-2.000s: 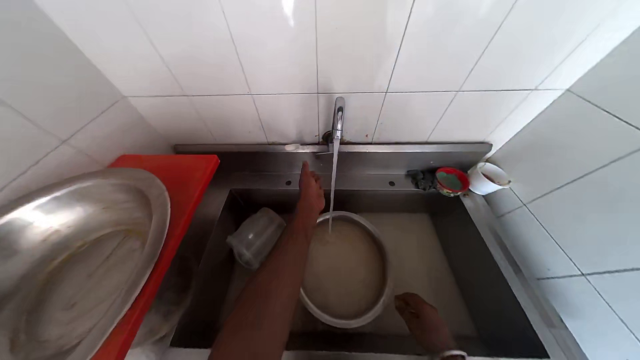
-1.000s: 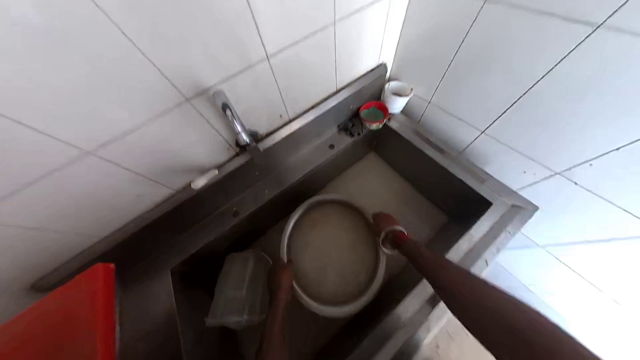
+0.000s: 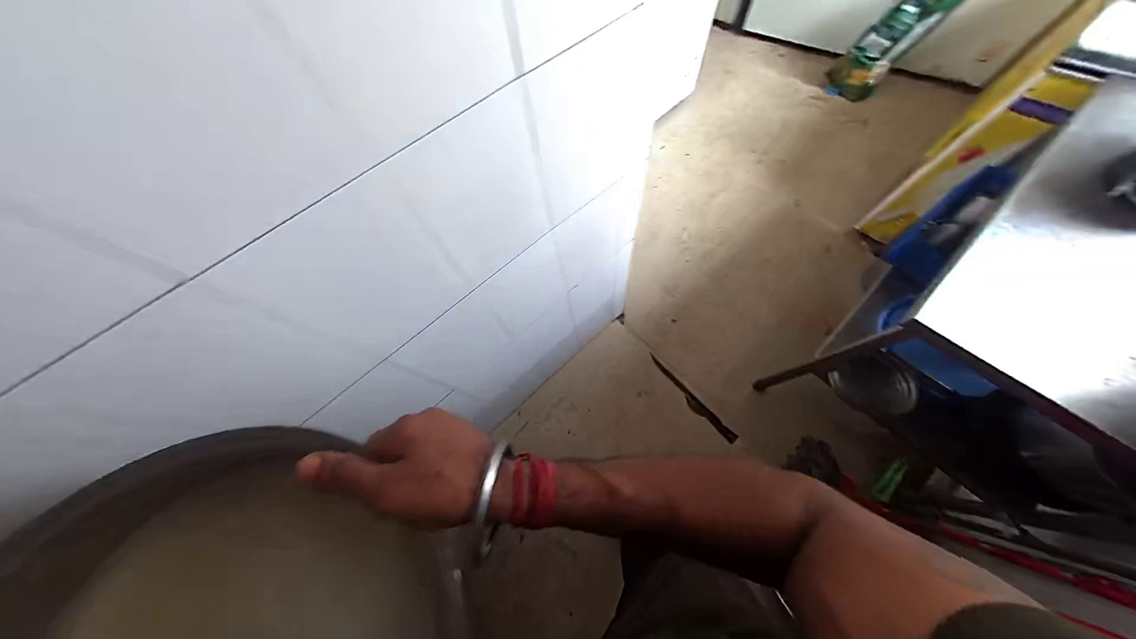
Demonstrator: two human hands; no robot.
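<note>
A large round metal bowl [image 3: 257, 550] of cloudy, pale liquid fills the lower left of the head view, beside the tiled wall. My right hand [image 3: 408, 470] grips its right rim, thumb over the inside edge and fingers around the outside. A metal bangle [image 3: 488, 501] and red thread [image 3: 535, 493] circle the right wrist. My left hand is out of the frame, as is the bowl's left part. The picture is blurred around the bowl.
White wall tiles [image 3: 311, 177] run along the left. A metal-topped table [image 3: 1047, 293] stands at the right, with a metal container [image 3: 874, 382] beneath it. A green plastic bottle [image 3: 874, 58] lies on the concrete floor [image 3: 728, 204] at the back.
The view has swung right, away from the sink and tap. The bowl, which stood in the sink between both hands, is now beside the wall with my right hand on its rim.
</note>
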